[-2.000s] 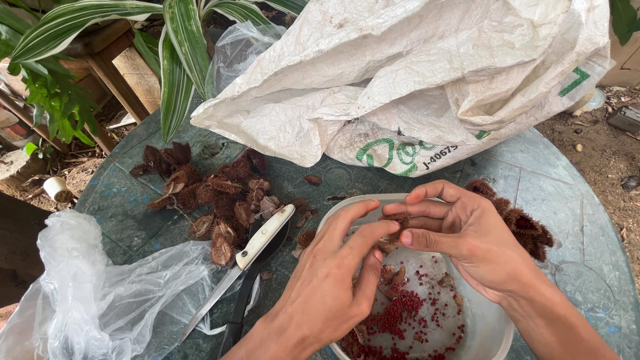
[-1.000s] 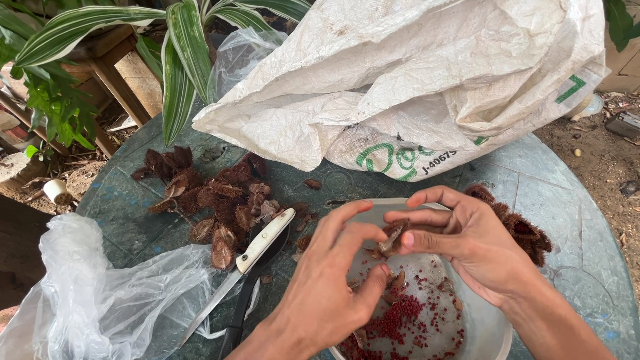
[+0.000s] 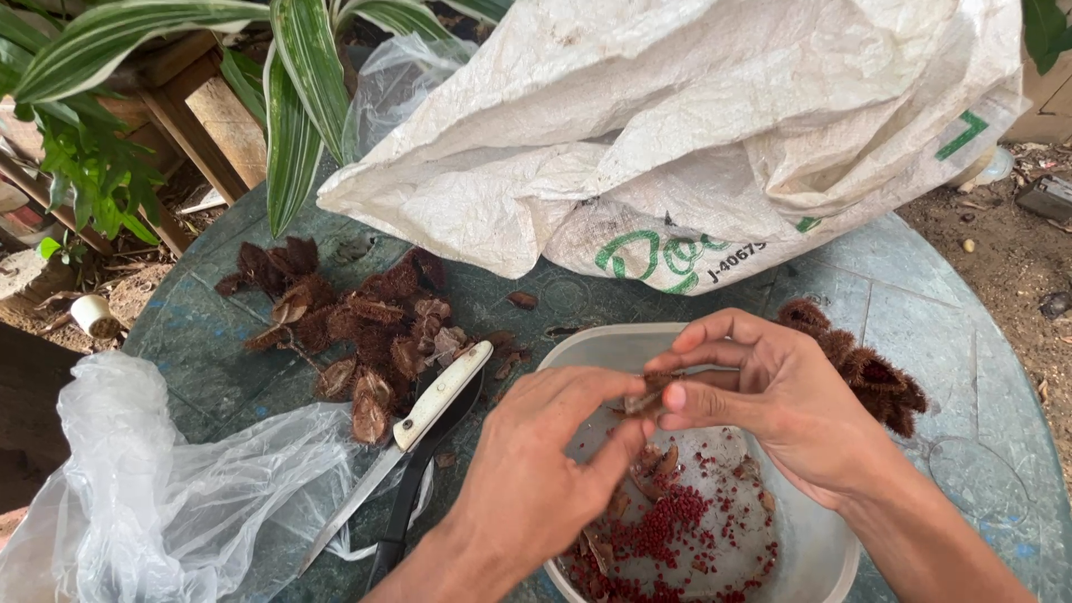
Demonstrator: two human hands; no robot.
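Note:
A brown, dry annatto pod piece (image 3: 646, 395) is held between both hands above a translucent plastic container (image 3: 825, 548). My right hand (image 3: 766, 406) pinches it between thumb and fingers. The thumb and index finger of my left hand (image 3: 557, 456) close on its left side. Red seeds (image 3: 674, 515) and bits of husk lie in the container below. Left of the container, a heap of spiny brown annatto pods (image 3: 377, 322) rests on the table. More spiny pods (image 3: 863, 368) lie beyond my right wrist.
A white-handled knife (image 3: 440, 398) lies across a black-handled utensil (image 3: 410, 481) left of my left hand. A crumpled clear plastic bag (image 3: 201, 494) covers the left edge of the round green table (image 3: 930, 285). A large white woven sack (image 3: 670, 134) spreads over the back, near striped leaves (image 3: 293, 109).
My left fingers, apart from the pod piece one second ago, have moved up and now touch it. The pod piece has turned in my right fingers.

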